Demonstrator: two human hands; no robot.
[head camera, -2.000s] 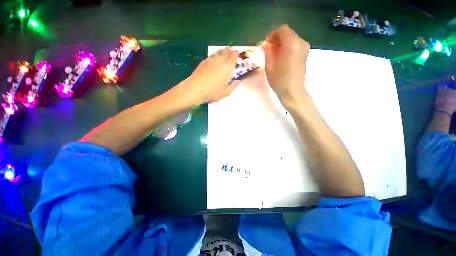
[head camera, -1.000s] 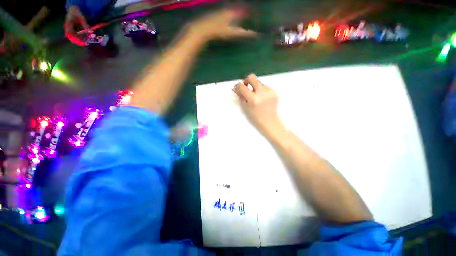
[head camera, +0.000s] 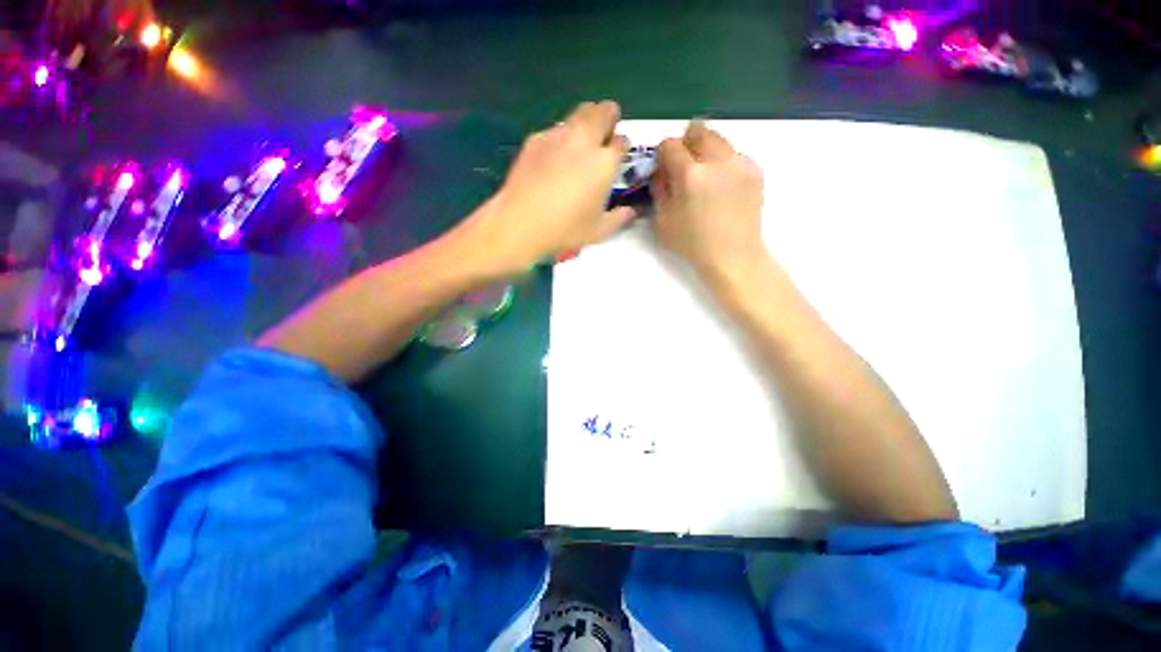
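Observation:
A small dark and white electronic unit (head camera: 633, 172) is between my two hands over the top left of the white work sheet (head camera: 891, 318). My left hand (head camera: 567, 185) grips its left end with thumb and fingers. My right hand (head camera: 708, 185) has its fingertips pressed together at the unit's right end. Both hands cover most of the unit, and whether a small piece is in the right fingertips cannot be seen. No glow shows on the unit.
Glowing units (head camera: 350, 159) stand slanted in a group at left. More units (head camera: 866, 31) lie along the far side at right. Round clear discs (head camera: 452, 331) lie left of the sheet on the dark green surface (head camera: 446, 433). Blue writing marks the sheet's lower left.
My left hand has come back from reaching over the far side and now holds a unit at the sheet. A unit that lay in the far row's left part is no longer visible there.

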